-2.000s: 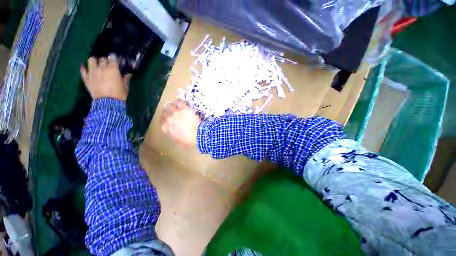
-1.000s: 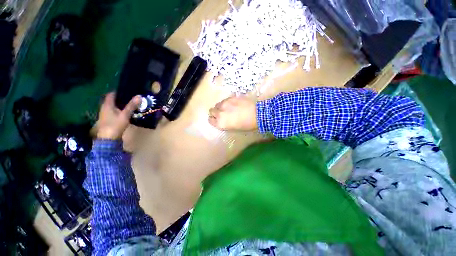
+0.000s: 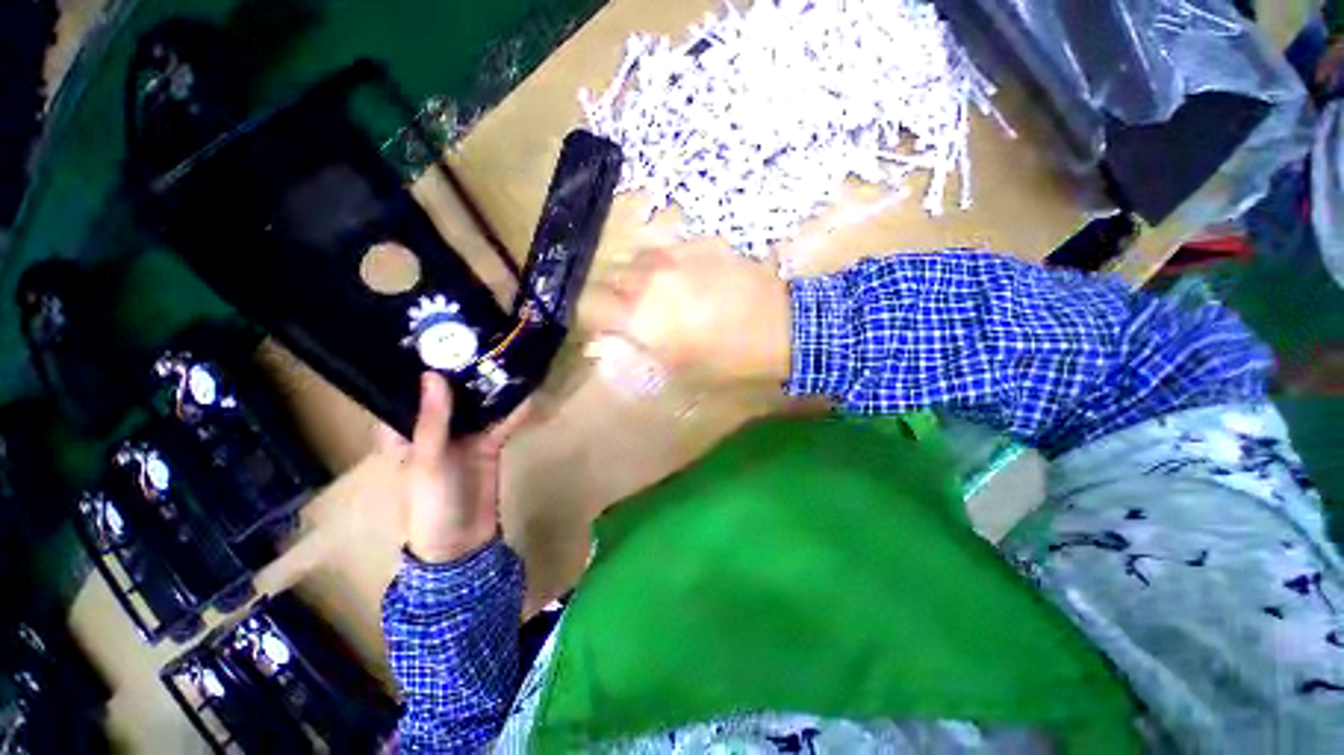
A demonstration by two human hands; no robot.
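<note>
My left hand [image 3: 453,479] holds the near end of a large black plastic housing [image 3: 317,244], thumb on top. The housing lies hollow side up, with a round hole, a white toothed disc [image 3: 445,342] and thin coloured wires. A narrow black part [image 3: 572,214] is joined by the wires and angles away on its right. My right hand [image 3: 686,310] is blurred, just right of that part and below a heap of small white parts [image 3: 803,118]; its fingertips are unclear, and whether it holds something cannot be told.
Several black housings with shiny round parts [image 3: 199,494] stand at the lower left. More dark units lie on the green belt [image 3: 487,44] at the upper left. A crinkled plastic bag [image 3: 1091,67] with a black part is at the upper right of the cardboard surface [image 3: 560,479]. A green apron is below.
My left hand first reached over the belt, then brought a housing onto the cardboard. In the last second the housing has come closer and turned. My right hand has moved slightly from its earlier place.
</note>
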